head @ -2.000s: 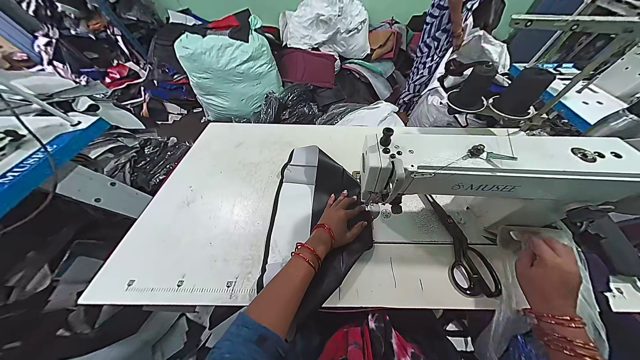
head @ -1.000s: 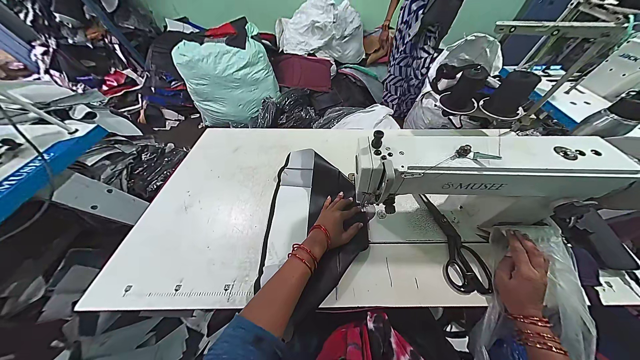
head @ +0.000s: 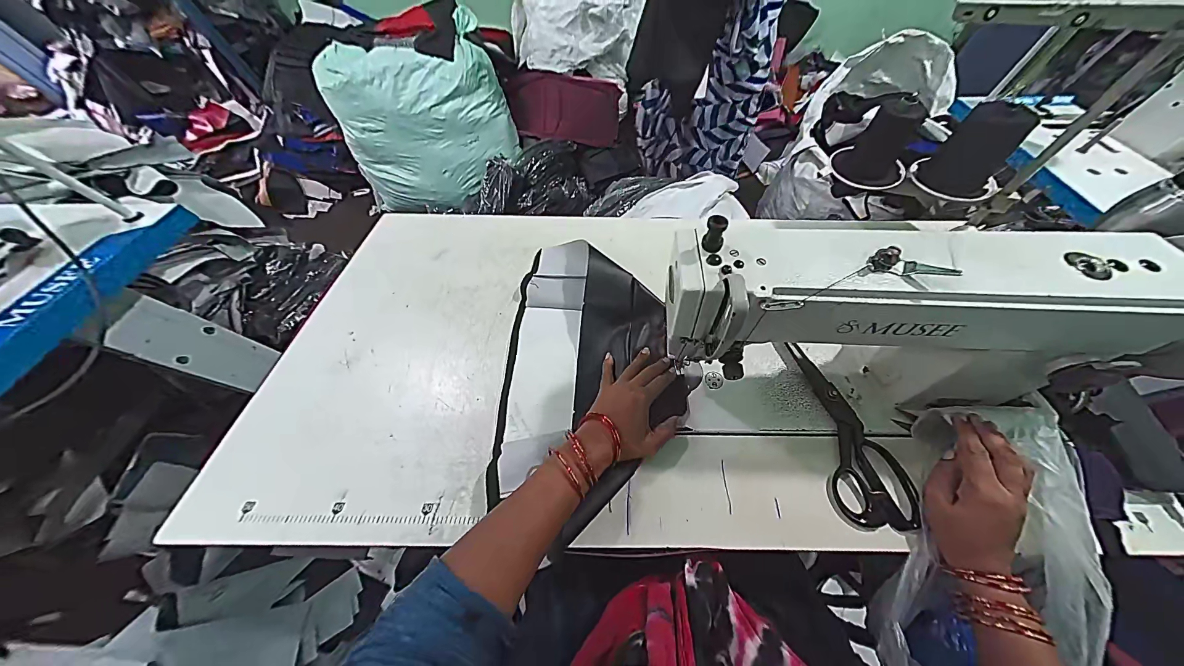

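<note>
My left hand lies flat, fingers spread, on a black and white fabric piece beside the needle area of a white Musee sewing machine. The piece's right edge reaches the presser foot. My right hand rests on a clear plastic bag at the table's right end; its fingers are bent, and whether they grip the plastic cannot be told. Black-handled scissors lie between the hands, their blades pointing under the machine arm.
The white table has a ruler scale along its front edge. Black thread cones stand behind the machine. Beyond lie a pale green sack and fabric heaps. A person in patterned clothing stands behind the table. Scraps cover the floor at left.
My right hand has shifted slightly on the plastic bag. My left hand stays on the fabric near the needle. The person behind the table has moved left, now with dark cloth in front of the patterned clothing.
</note>
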